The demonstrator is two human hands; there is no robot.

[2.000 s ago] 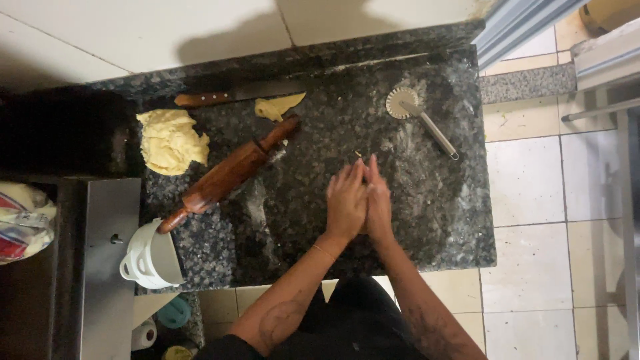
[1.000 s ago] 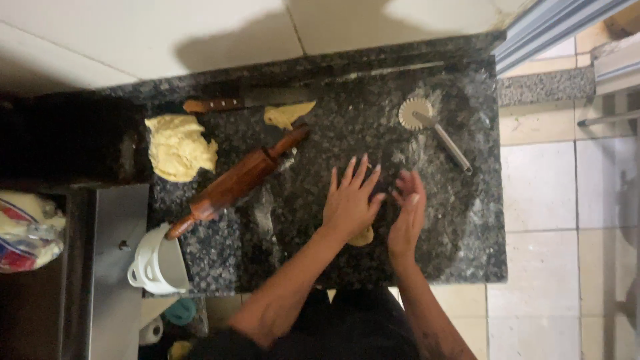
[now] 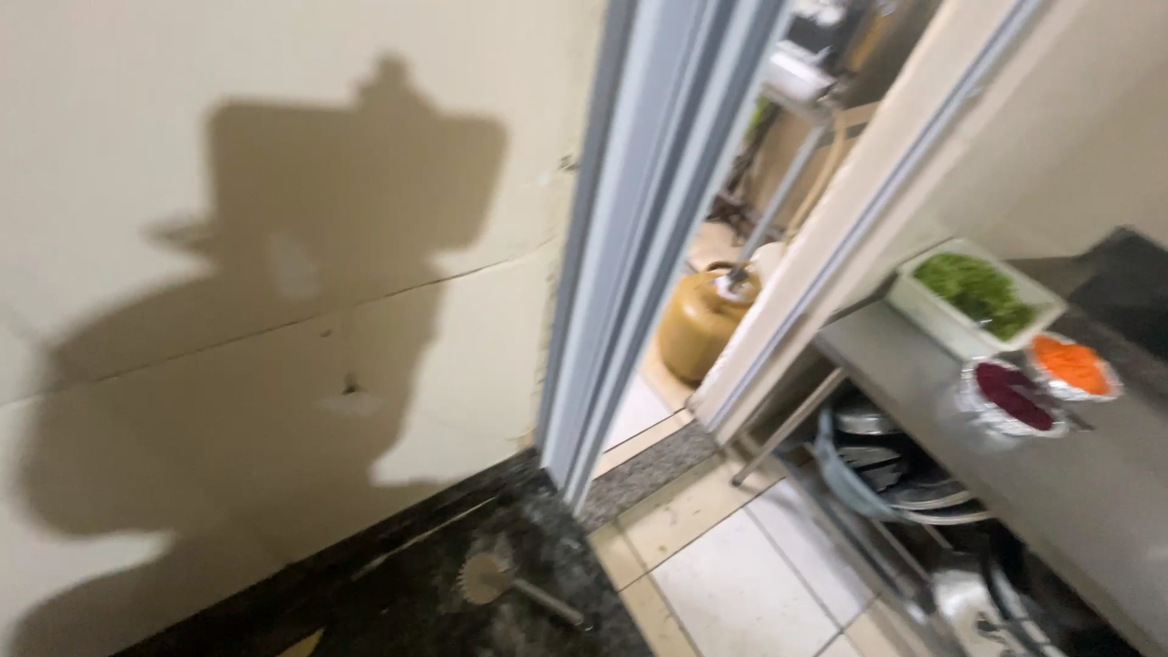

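Note:
Neither my left hand nor my right hand shows in the head view. A fluted pastry wheel (image 3: 485,578) with a metal handle lies on the dark granite counter (image 3: 429,607), near the counter's right end. At the bottom edge of the view a small tip of yellow dough (image 3: 303,644) shows. The rest of the counter is out of view.
Beside the counter is a doorway with a grey frame (image 3: 639,228); a yellow gas cylinder (image 3: 701,324) stands beyond. At right, a steel table (image 3: 931,383) bears a tub of shredded greens (image 3: 976,290) and foil dishes of purple (image 3: 1013,397) and orange food (image 3: 1075,367). Pans are below.
The view has swung far up and to the right. Both hands, the rolling pin and the white container, seen before, are out of view; the doorway and steel table have come in.

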